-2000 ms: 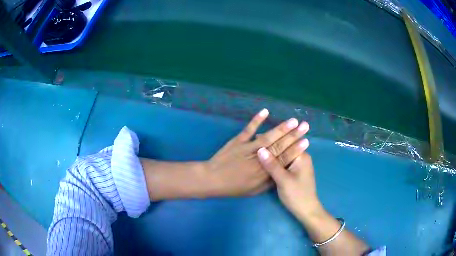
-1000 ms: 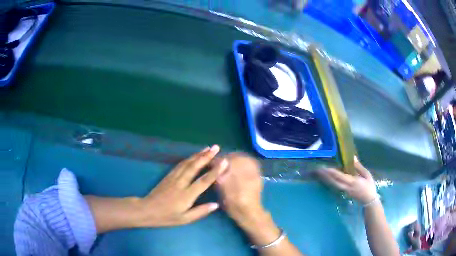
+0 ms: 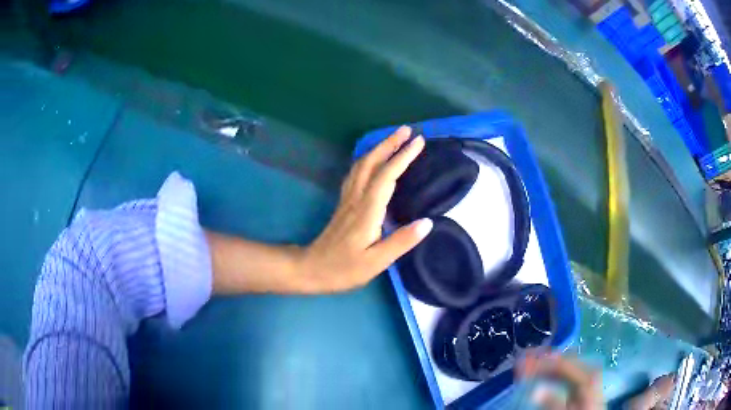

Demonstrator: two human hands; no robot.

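Black over-ear headphones (image 3: 442, 255) lie in a blue-rimmed tray (image 3: 565, 276) with a white bottom, both cups to the left and the headband curving right. A dark, glossy, bumpy bundle (image 3: 489, 332) lies below them in the tray. My left hand (image 3: 361, 216) reaches over the tray's left rim, fingers and thumb apart, at the upper ear cup's left edge; I cannot tell whether it touches the cup. My right hand (image 3: 561, 380) is blurred and cut off by the bottom edge, at the tray's near right corner; its grip is unclear.
The tray overlaps the green belt (image 3: 280, 80) and the near teal ledge (image 3: 264, 344). A yellow bar (image 3: 615, 192) crosses the belt to the right. Blue bins (image 3: 657, 72) stand upper right. Part of another hand (image 3: 656, 394) shows lower right.
The tray has come off the belt towards me and partly onto the ledge. My hands have parted; the left is now over the tray's left side. The other person's hand has left the bar.
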